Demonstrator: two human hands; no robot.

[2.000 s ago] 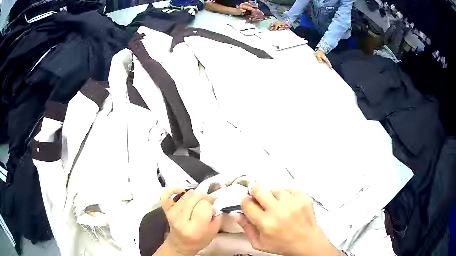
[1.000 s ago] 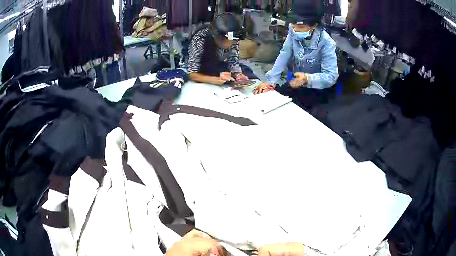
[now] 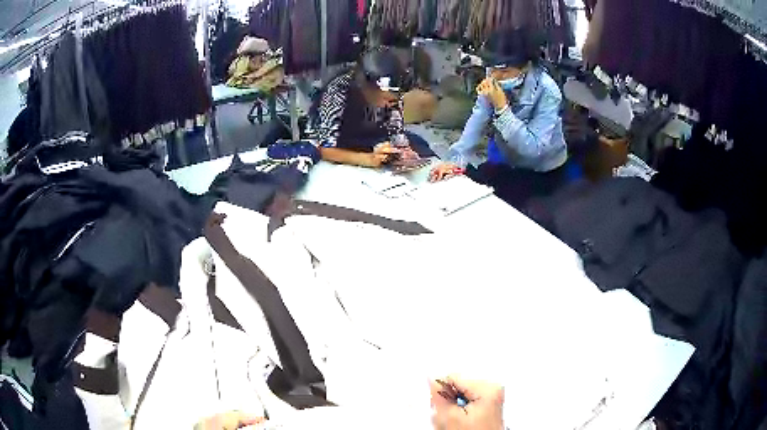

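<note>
Cream garments (image 3: 446,294) with dark brown waistbands (image 3: 273,311) lie heaped in front of me, much of the cloth overexposed to white. My right hand (image 3: 473,406) is at the bottom edge, right of centre, closed around small dark pointed thread snips (image 3: 454,393) with a bit of blue showing. My left hand (image 3: 231,421) is at the bottom edge, left of centre, over the cream cloth. Only a strip of it shows, and its fingers and any hold are cut off.
Dark garments are piled at the left (image 3: 109,227) and right (image 3: 647,243). White papers (image 3: 454,193) lie at the far table end (image 3: 332,180). Two people are there, one in a patterned top (image 3: 336,109), one in a denim jacket (image 3: 538,122). Racks of dark clothes (image 3: 151,71) hang behind.
The view has tilted up. My hands, together on cloth two seconds ago, are now apart, the left further left. Snips now show in my right hand. The denim-jacketed person's hand has risen to the face.
</note>
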